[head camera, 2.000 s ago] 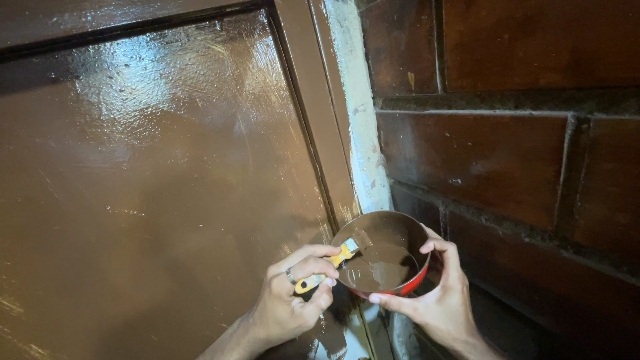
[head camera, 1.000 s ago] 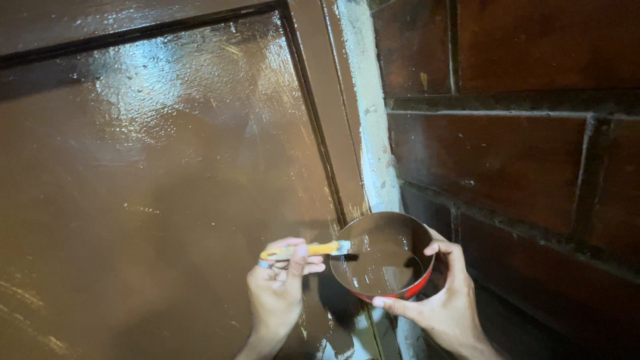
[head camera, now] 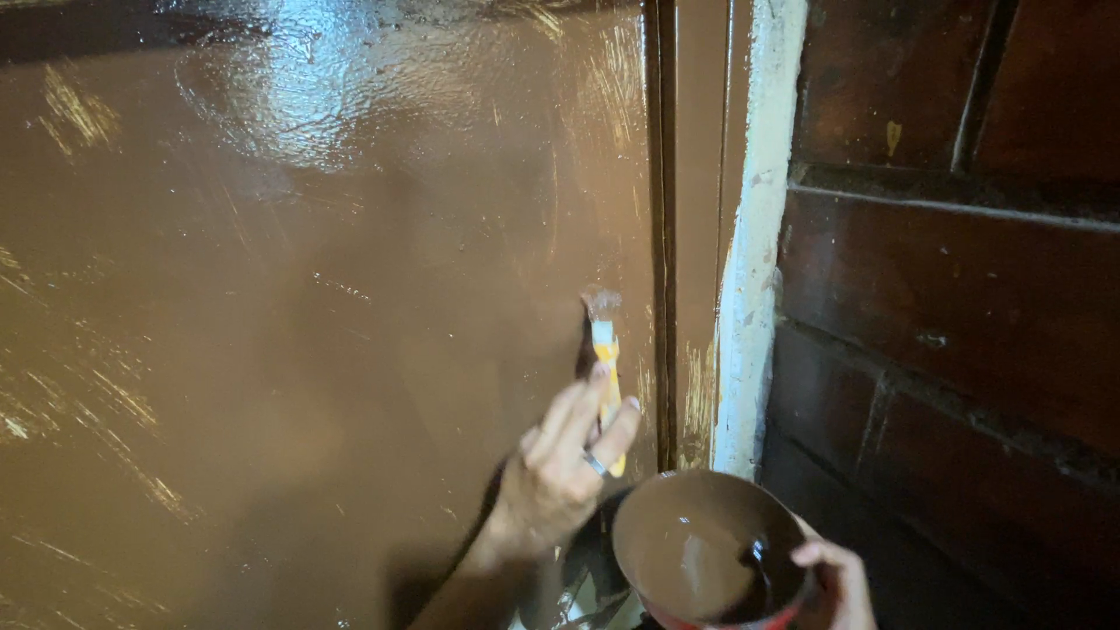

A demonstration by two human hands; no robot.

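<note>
My left hand point(head camera: 564, 446), with a ring on one finger, grips a small paintbrush point(head camera: 605, 350) with a yellow handle and a pale ferrule. The brush points upward, its bristles against the brown door panel point(head camera: 420, 289), left of the dark groove near the panel's edge. My right hand point(head camera: 836, 569) holds a round container point(head camera: 709, 547), red on the outside and coated brown inside, by its right side. Brown paint lies in it. The container is below and to the right of the brush, and part of my right hand is hidden behind it.
Right of the panel runs a brown frame point(head camera: 697, 219), then a whitish strip point(head camera: 752, 262). A dark reddish-brown block wall point(head camera: 945, 306) with recessed joints stands at the right. Light scratch-like patches point(head camera: 83, 109) mark parts of the door panel.
The brush has moved from the container's rim up onto the door panel, its bristles now pointing upward. The view has shifted, and the container is lower in it.
</note>
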